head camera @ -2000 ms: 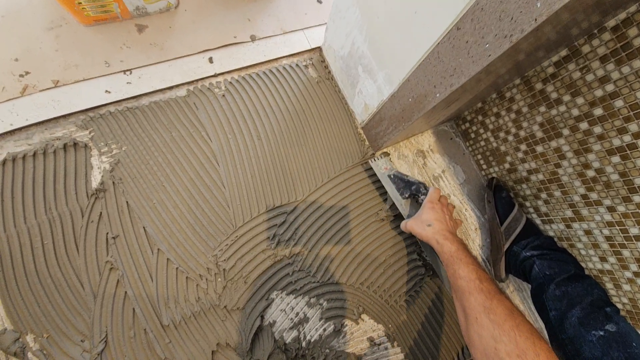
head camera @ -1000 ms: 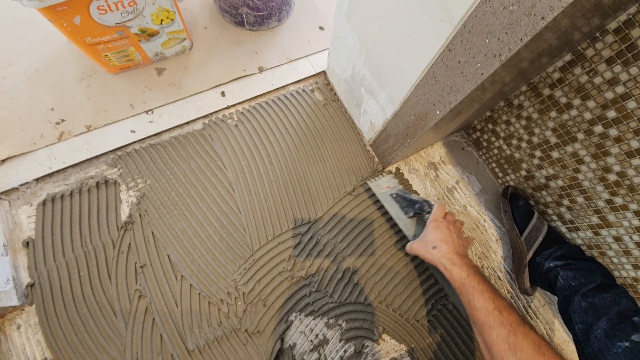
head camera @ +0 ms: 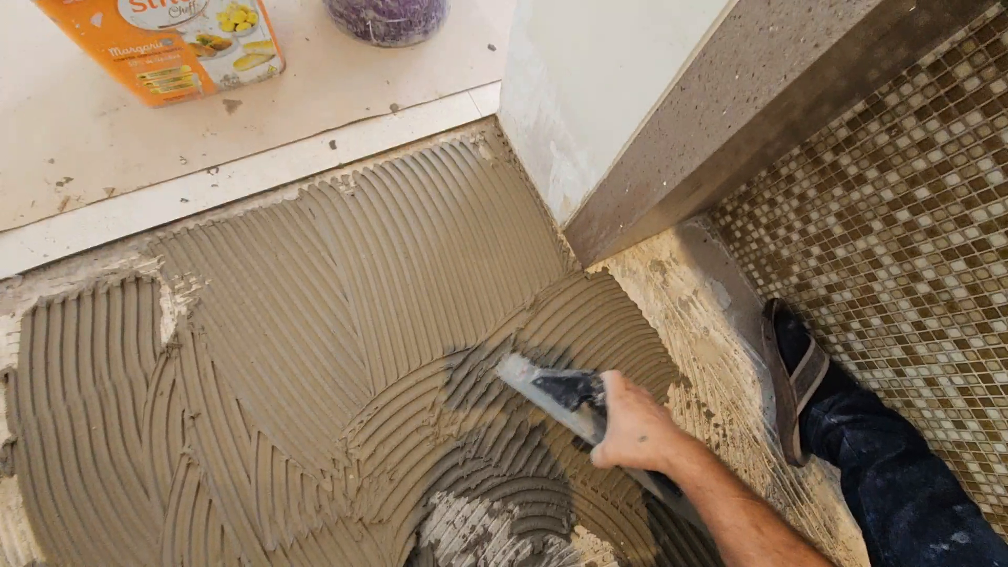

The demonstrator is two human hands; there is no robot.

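Observation:
My right hand (head camera: 642,429) is closed around the dark handle of a notched trowel (head camera: 551,398), right of centre. The trowel's metal blade lies tilted over grey-brown tile adhesive (head camera: 425,260), which covers much of the floor in combed ridges. Straight ridges run across the upper part, and curved ones sweep around below the blade. Near the bottom centre a patch of pale substrate (head camera: 472,535) shows through thinner adhesive. Part of the trowel's far end is hidden by my hand and forearm. My left hand is out of view.
An orange and white margarine tub (head camera: 197,47) and a purple container (head camera: 386,16) stand on the pale floor beyond a white strip (head camera: 236,177). A wall end with stone trim (head camera: 709,118) juts in. At right are a sandalled foot (head camera: 791,378) and mosaic tile (head camera: 890,260).
My right hand and the trowel have moved left and down, away from the bare edge by the stone trim. Curved ridges now show near that corner. The view has shifted, bringing the tub further in.

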